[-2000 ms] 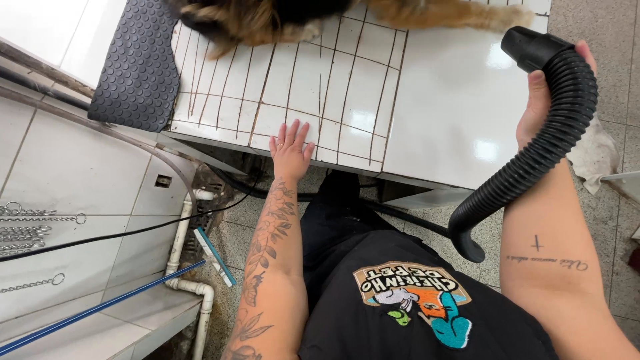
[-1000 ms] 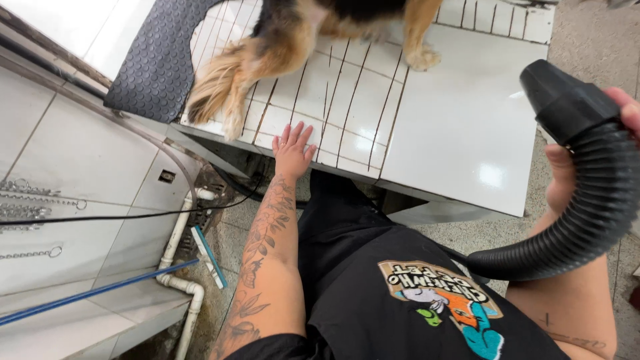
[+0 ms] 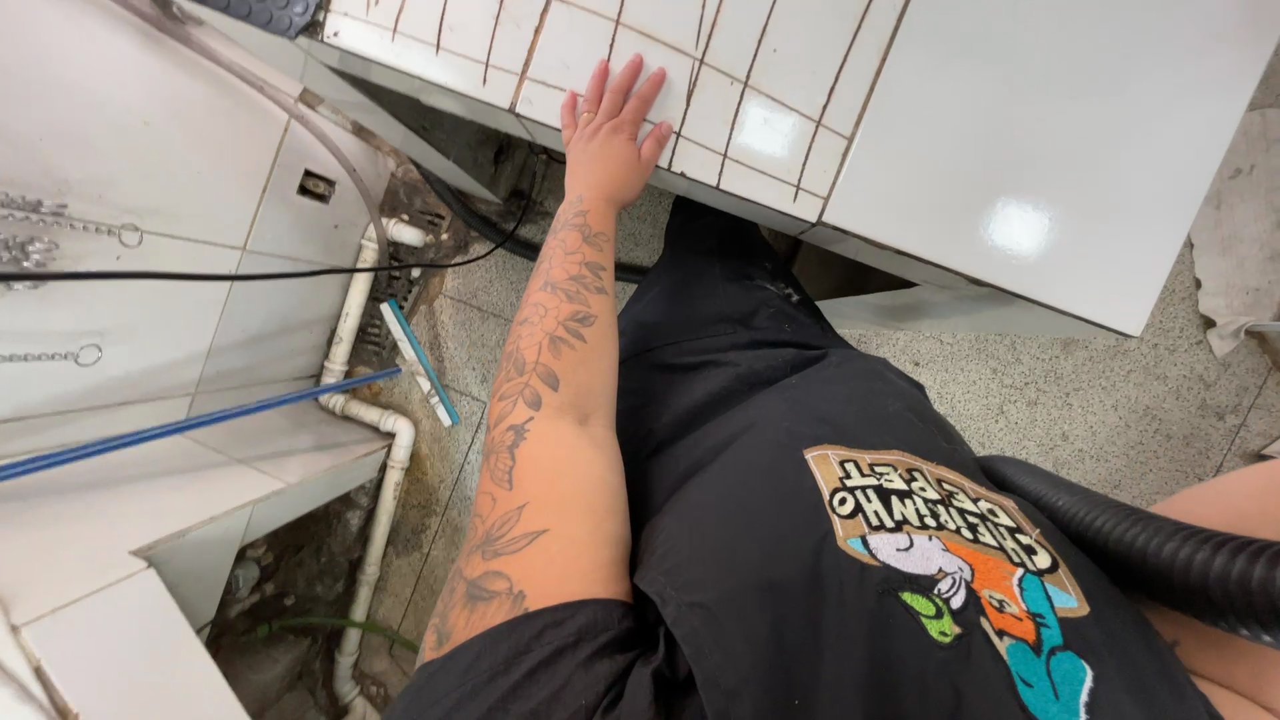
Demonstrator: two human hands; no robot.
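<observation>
My left hand rests palm down on the white tiled table near its front edge, fingers spread, with a ring on one finger and nothing held. A ribbed black hose runs from beside my black apron to the right edge of the view, passing over my right arm. My right hand is outside the frame, and so is the nozzle end of the hose. No part of the dog shows now.
A black rubber mat lies at the table's upper left. At left are a blue-handled squeegee, white pipes, a thin black cable and hanging metal chains. A pale cloth is at right.
The dog, standing on the table one second ago, is out of view. My right hand and the hose nozzle have left the frame at the right. My left hand stays on the table.
</observation>
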